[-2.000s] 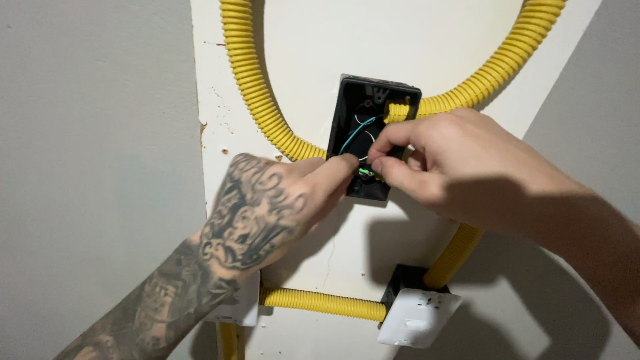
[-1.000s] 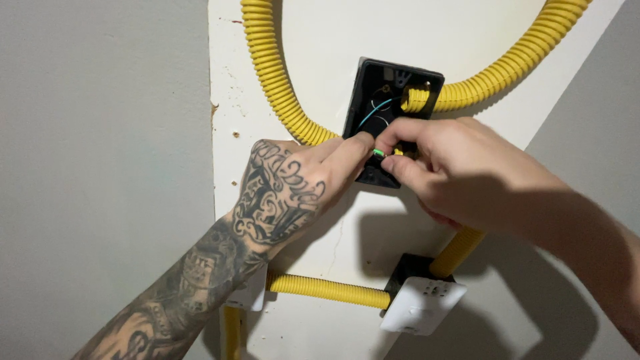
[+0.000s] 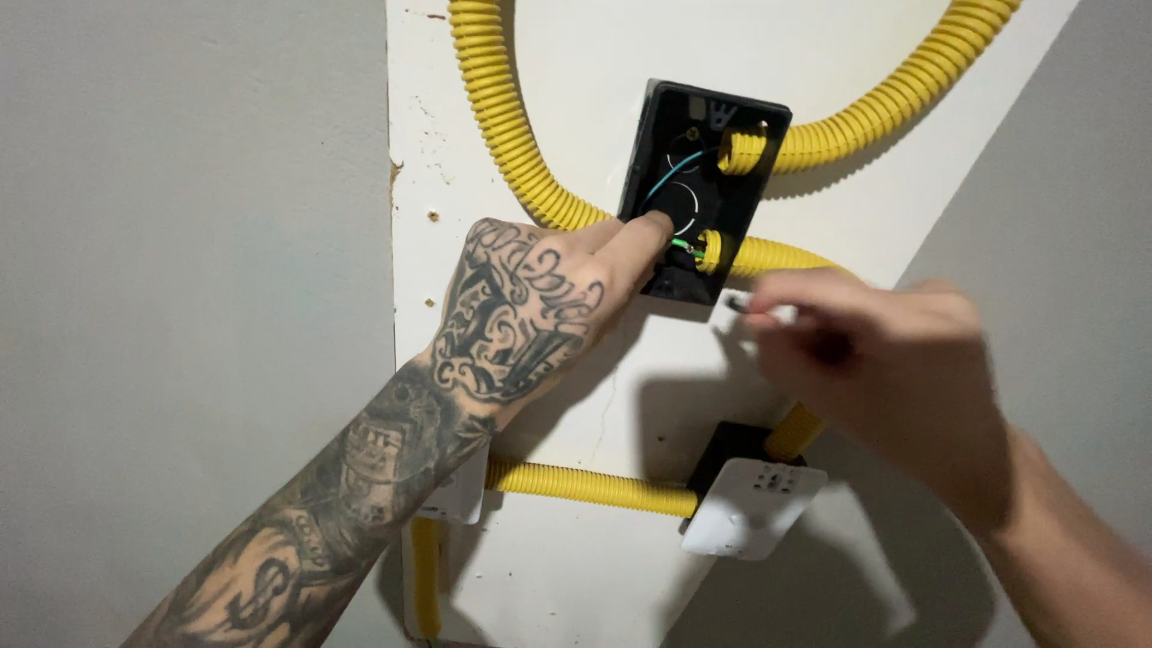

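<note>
A black plastic electrical box (image 3: 720, 211) is fixed to a white board, its front uncovered. My left hand (image 3: 549, 297) reaches into its lower left, fingertips on a green wire (image 3: 686, 244) that comes from the lower yellow conduit end (image 3: 711, 252). What the fingertips pinch is partly hidden. A blue wire (image 3: 673, 175) curves from the upper conduit end (image 3: 743, 154) down toward those fingers. My right hand (image 3: 864, 342), blurred, is just outside the box at its lower right, thumb and forefinger closed on a small dark thing (image 3: 736, 306) too blurred to name.
Thick yellow corrugated conduits (image 3: 513, 135) curve to both sides of the box. Below, a white cover plate (image 3: 754, 508) hangs tilted over another black box (image 3: 720, 450). A yellow conduit (image 3: 594, 489) links it to a white plate (image 3: 459, 490) partly behind my left forearm.
My right hand has drawn back from inside the box to its lower right, uncovering the lower conduit end. My left hand remains at the wires.
</note>
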